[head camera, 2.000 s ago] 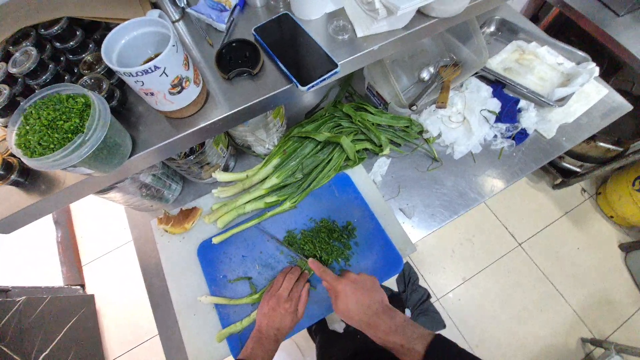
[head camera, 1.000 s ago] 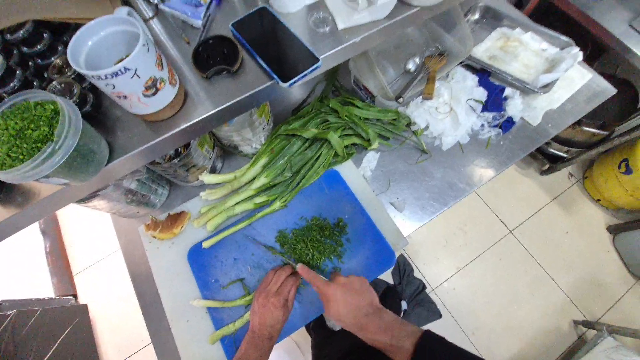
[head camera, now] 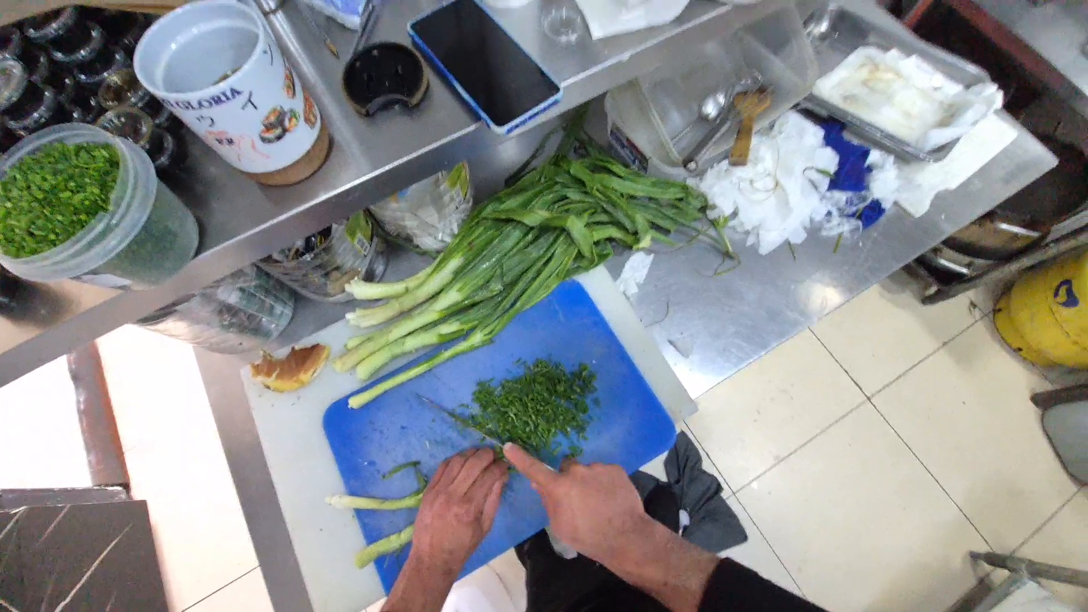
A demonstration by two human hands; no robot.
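My right hand (head camera: 591, 506) grips a kitchen knife (head camera: 463, 421), its index finger laid along the top of the blade. My left hand (head camera: 459, 497) presses green onion stalks (head camera: 378, 501) against the blue cutting board (head camera: 612, 357), fingertips close to the blade; their pale ends stick out to its left. Beyond the knife lies a pile of chopped green onion (head camera: 540, 404). A bunch of whole green onions (head camera: 510, 255) lies across the board's far edge, leaves towards the right. The blue board rests on a white board (head camera: 285, 476).
On the steel shelf (head camera: 340, 170) above stand a tub of chopped greens (head camera: 102, 204), a mug (head camera: 234, 102), a small black dish (head camera: 385, 76) and a phone (head camera: 484, 64). Crumpled white paper (head camera: 765, 183), a plastic container (head camera: 663, 110) and a metal tray (head camera: 901, 93) are at the right.
Both hands stay at the same part of the board, the knife still in the right one. The view has shifted slightly.
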